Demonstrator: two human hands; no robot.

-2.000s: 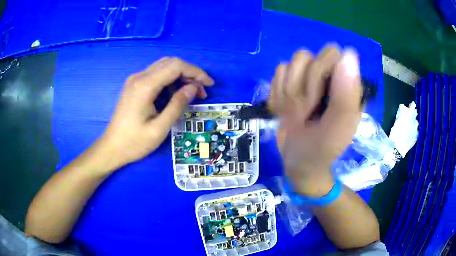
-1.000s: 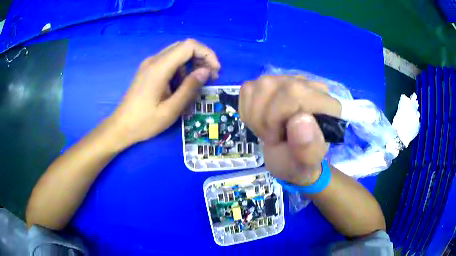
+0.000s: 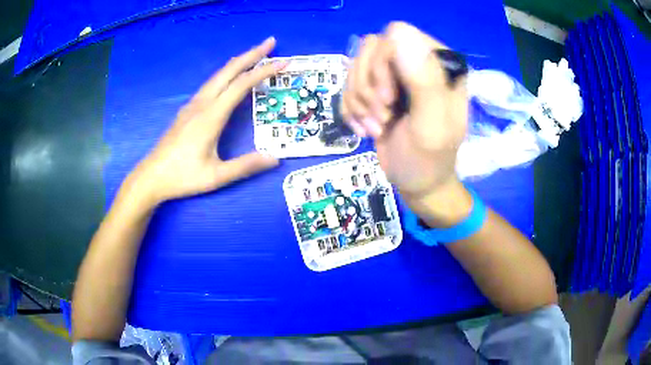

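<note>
Two open white housings with green circuit boards lie on the blue corrugated sheet. The upper housing [image 3: 268, 137] is between my hands, and the lower housing [image 3: 318, 261] lies just below it, slightly turned. My left hand [image 3: 196, 146] is spread around the upper housing's left side, fingertips at its top left edge and thumb near its lower left corner. My right hand [image 3: 414, 107], blurred, is closed around a black-handled tool [image 3: 451, 64] above the upper housing's right side. The tool's dark end seems to reach the housing's lower right part.
Clear plastic bags [image 3: 500, 121] with white cords lie right of my right hand, with a crumpled white bundle [image 3: 559, 96] beyond. Stacked blue sheets [image 3: 617, 164] stand at the right. Another blue sheet [image 3: 135, 21] lies at the upper left. The blue work sheet [image 3: 214, 271] lies underneath.
The view has shifted, so the housings appear higher. My left hand has opened from a curl and spread along the upper housing. The tool's dark end has moved from the top right to the lower right.
</note>
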